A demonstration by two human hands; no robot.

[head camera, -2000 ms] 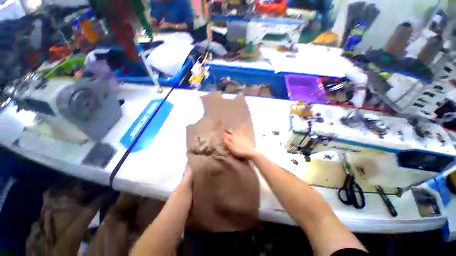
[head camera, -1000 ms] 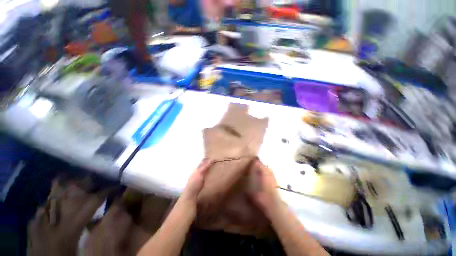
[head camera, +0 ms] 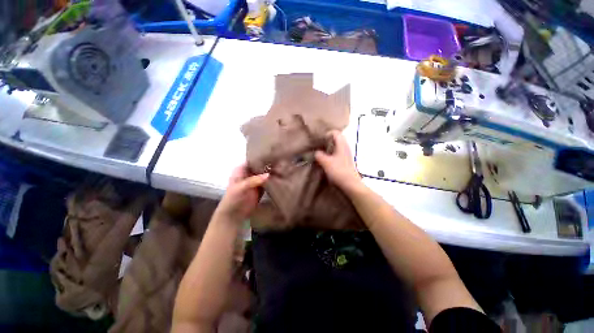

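A brown garment panel (head camera: 296, 107) lies on the white table in front of me, its shaped end pointing away and its near part gathered in folds at the table edge. My left hand (head camera: 246, 190) pinches the cloth at its left side, thumb on top. My right hand (head camera: 335, 158) grips a fold at the right side. Small dark gaps or creases show in the cloth between the hands; I cannot tell whether one is the pocket slit.
A white sewing machine (head camera: 495, 107) stands at right. Black-handled shears (head camera: 475, 188) and a slim dark tool (head camera: 519, 211) lie before it. A grey machine part (head camera: 98, 71) is at left, a purple bin (head camera: 430, 38) behind. Brown pieces (head camera: 91, 240) hang below the table at left.
The view has tilted down. The panel is now bunched between my hands, where it lay flatter a second ago. My right hand has moved up a fold of the cloth.
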